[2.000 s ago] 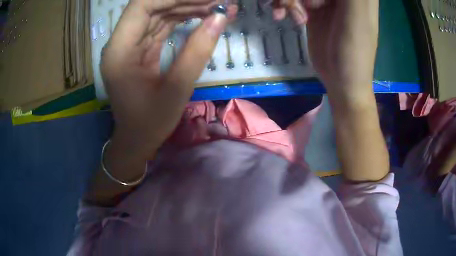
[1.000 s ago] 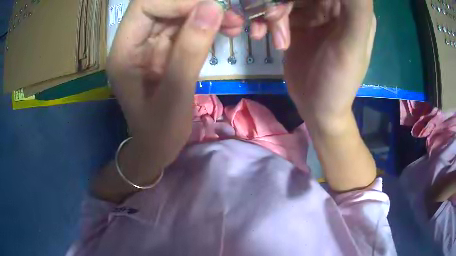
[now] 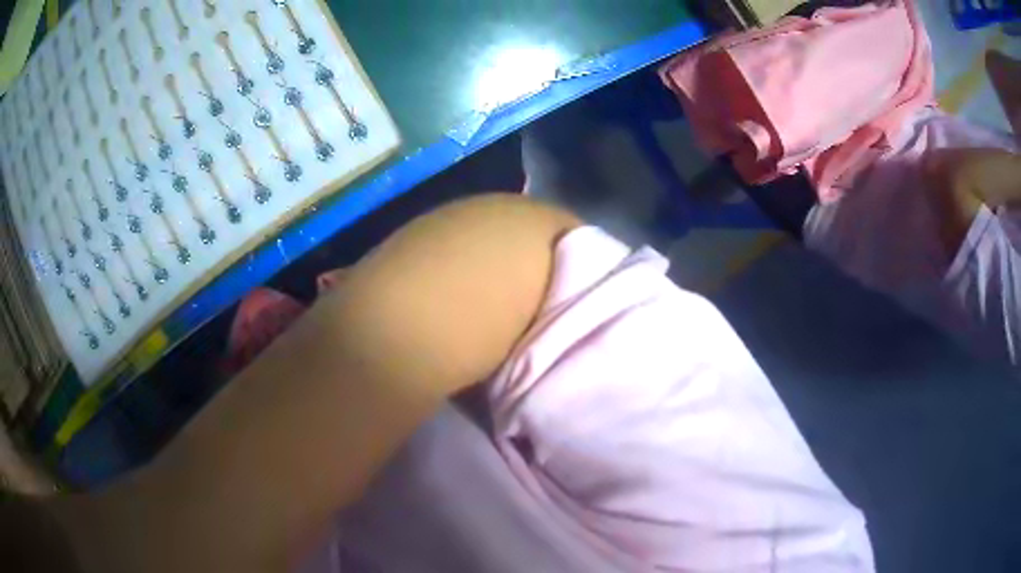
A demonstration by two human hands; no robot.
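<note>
A white board (image 3: 241,229) lies tilted at the upper left, covered with rows of thin-stemmed pieces (image 3: 293,103) with silvery round ends. My right forearm crosses the lower left from the sleeve near the middle. My right hand (image 3: 22,476) is only a dark, blurred, cut-off patch of skin at the left edge; its fingers and anything in them cannot be made out. My left hand is not in view.
Green bench top (image 3: 437,56) with a bright light reflection and blue edge tape (image 3: 386,179). Stacked brown cardboard (image 3: 25,325) at far left. A yellow-green strip (image 3: 84,414) at the bench edge. At right, a neighbour's arm (image 3: 974,185) and pink clothing (image 3: 806,90); blue-grey floor (image 3: 940,437) below.
The view has turned to the right and tilted, so the board appears further left with its rows uncovered. Both hands have left the middle; the left is out of view.
</note>
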